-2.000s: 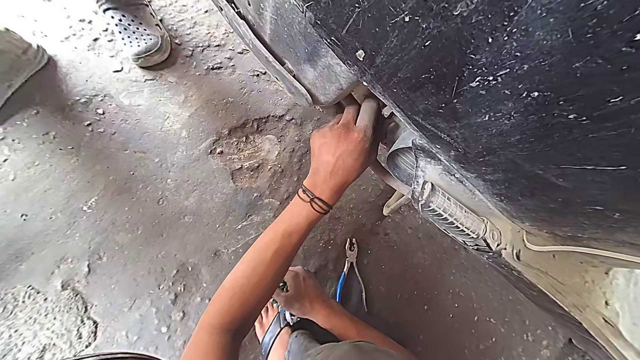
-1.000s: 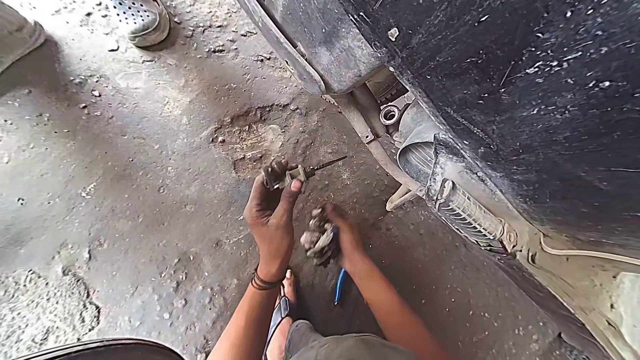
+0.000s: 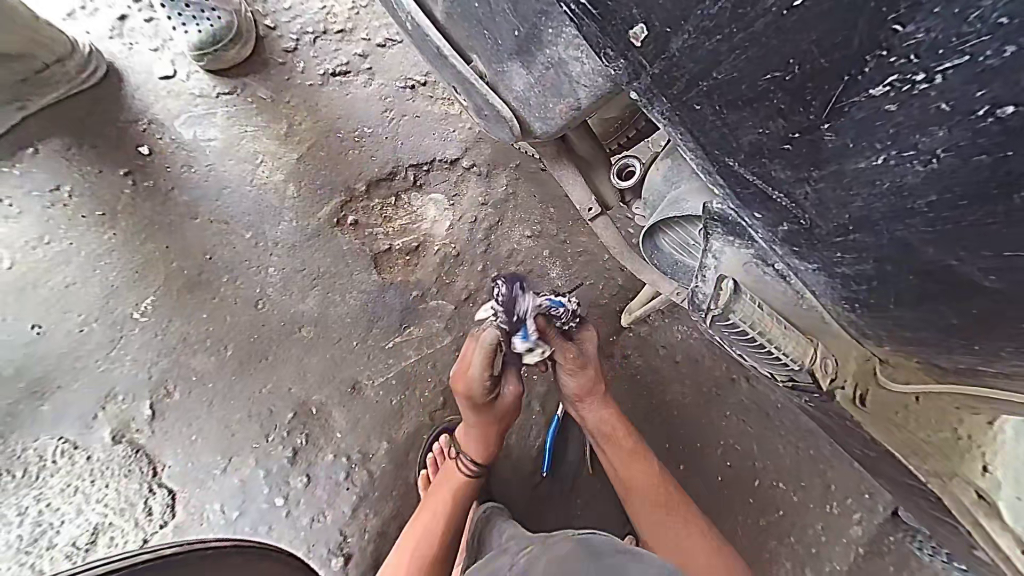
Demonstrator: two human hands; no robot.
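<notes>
My left hand point(image 3: 486, 372) and my right hand point(image 3: 572, 360) meet in front of me around a crumpled, stained rag point(image 3: 516, 308) of white, dark and blue cloth. A thin dark rod tip point(image 3: 574, 289) pokes out beside the cloth; the rest of that part is hidden by rag and fingers. Below the hands, pliers with a blue handle point(image 3: 552, 442) lie on the ground, partly covered by my right forearm. Up and to the right, a round metal-rimmed opening point(image 3: 626, 171) shows in the vehicle's underside, next to a ribbed grey duct point(image 3: 674, 240).
A dark, scratched vehicle panel point(image 3: 840, 160) fills the upper right. A curved metal bar point(image 3: 596, 210) and a finned part point(image 3: 760, 332) run along its edge. The concrete floor point(image 3: 240, 320) is rough and pitted. Another person's clog point(image 3: 218, 32) stands at the upper left.
Two seconds ago my left hand reached into the vehicle's underside; one second ago it held a small part with a thin rod away from it. Now both hands are together at the rag.
</notes>
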